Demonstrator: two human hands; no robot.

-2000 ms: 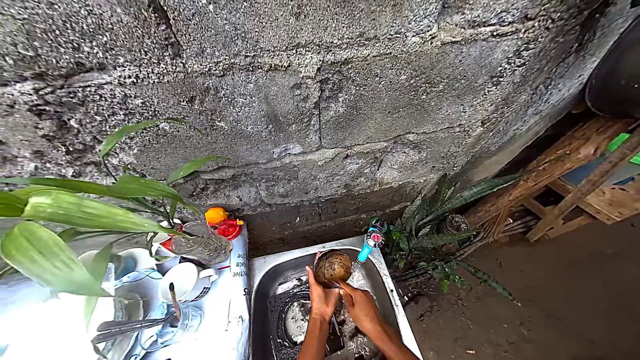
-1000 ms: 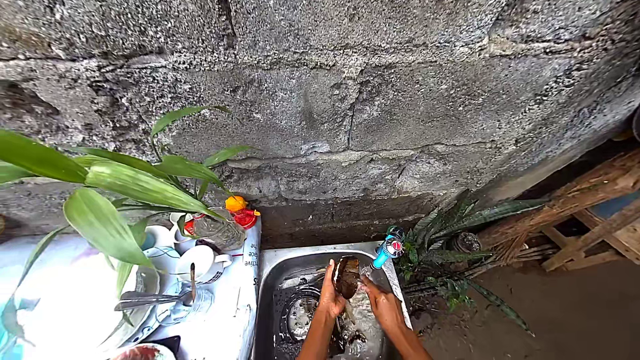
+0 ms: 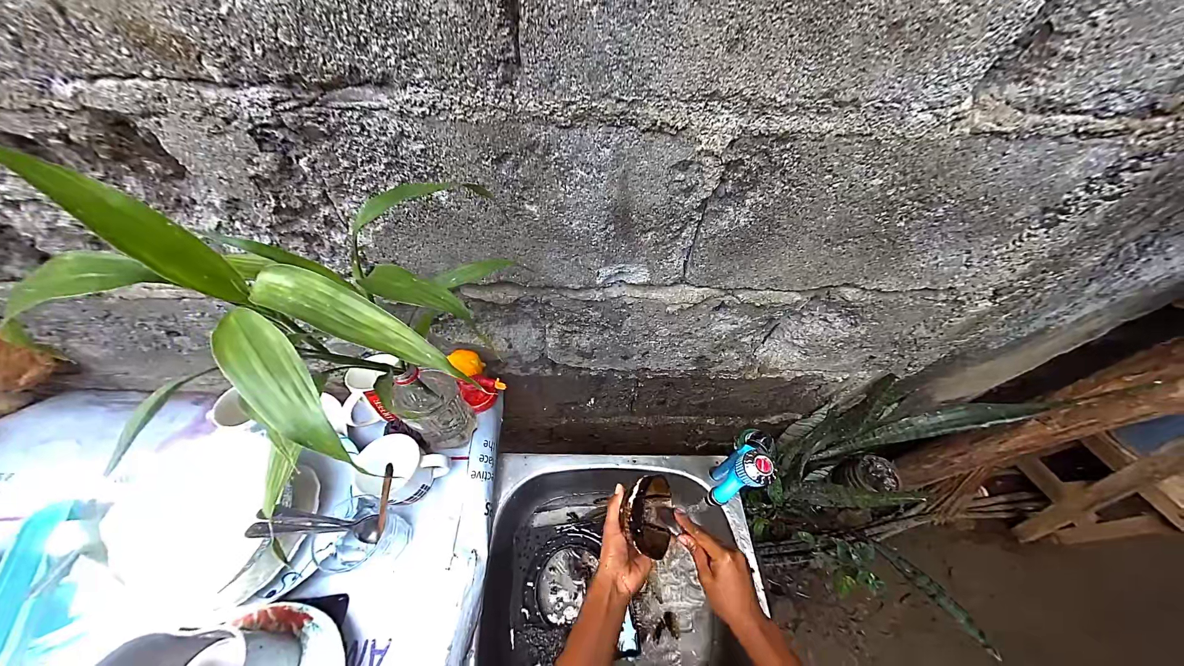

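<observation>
Over the metal sink (image 3: 610,461), my left hand (image 3: 622,555) grips a small round brown bowl (image 3: 648,518), tilted on its side with its dark hollow facing right. My right hand (image 3: 720,566) is at the bowl's right side, fingers pinched on a small thing that looks like a utensil handle; its kind is unclear. The blue tap (image 3: 740,476) stands at the sink's back right corner. In the sink below lie a dark round item with a pale centre (image 3: 562,583) and wet, dirty matter; my forearms hide part of the basin.
Left of the sink, a covered table (image 3: 444,592) holds white mugs (image 3: 393,467), a glass with spoons (image 3: 361,541), plates, a glass jar (image 3: 435,407) and a leafy plant (image 3: 342,314). A rough block wall (image 3: 610,203) rises behind. Plants (image 3: 860,499) and wooden pieces (image 3: 1091,499) are at the right.
The bowl has turned from showing a round brown face upward to standing on its side. Both hands remain at it over the sink. The view has shifted left.
</observation>
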